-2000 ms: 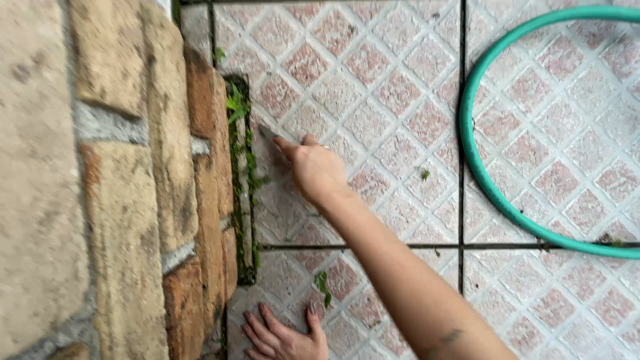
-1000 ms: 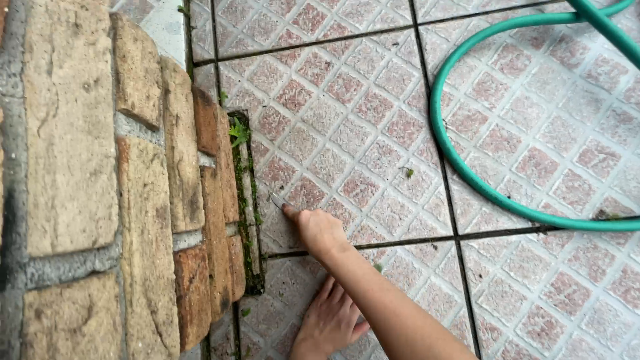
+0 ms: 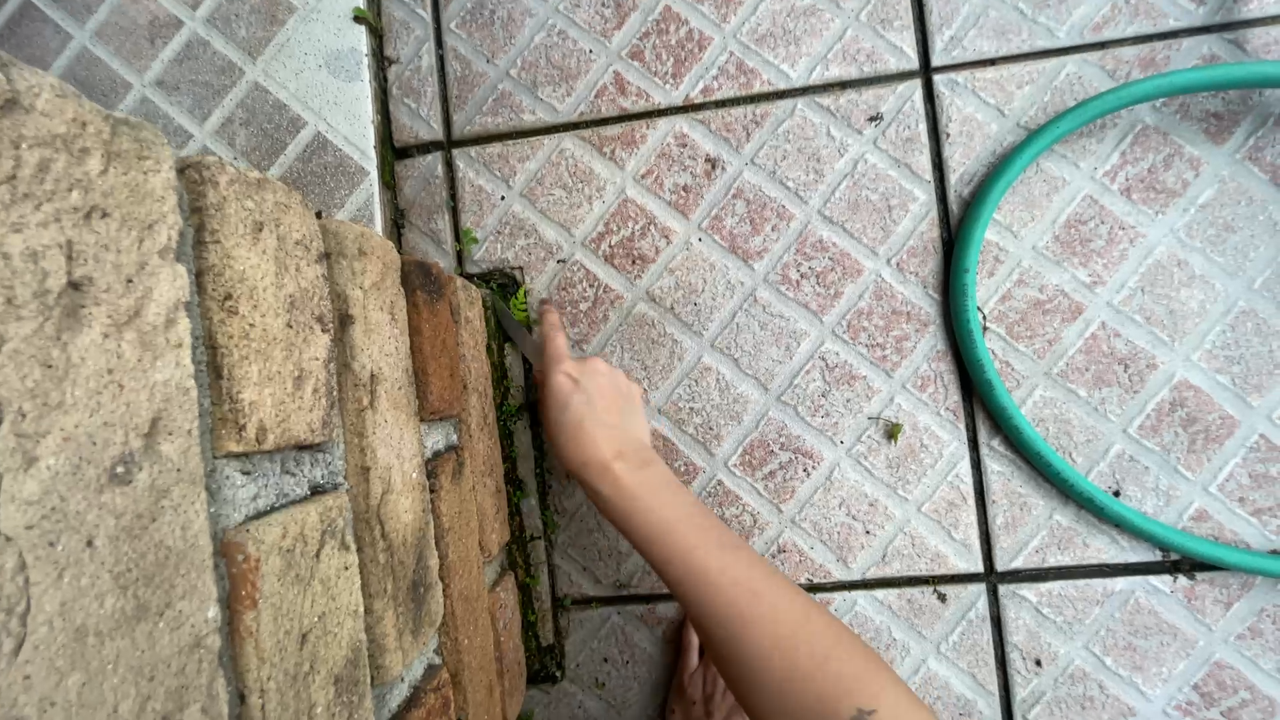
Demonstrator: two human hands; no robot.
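My right hand (image 3: 590,400) is closed on a small knife (image 3: 520,335), its index finger stretched out near the blade; the handle is hidden in the palm. The metal blade points up and left, its tip in the mossy gap (image 3: 515,440) along the foot of the brick wall (image 3: 435,340). Close beside the blade grows a small green fern-like weed (image 3: 519,303). At the bottom, partly behind my right forearm, shows some bare skin (image 3: 700,690); whether it is my left hand or a foot, I cannot tell.
The rough brick wall fills the left side. A green hose (image 3: 975,330) curves over the patterned floor tiles (image 3: 790,340) on the right. A small plucked-looking weed (image 3: 893,431) lies on a tile, and a smoother tiled surface (image 3: 240,80) shows at the upper left.
My right hand, with the knife, has moved up along the mossy gap to the fern-like weed since one second ago.
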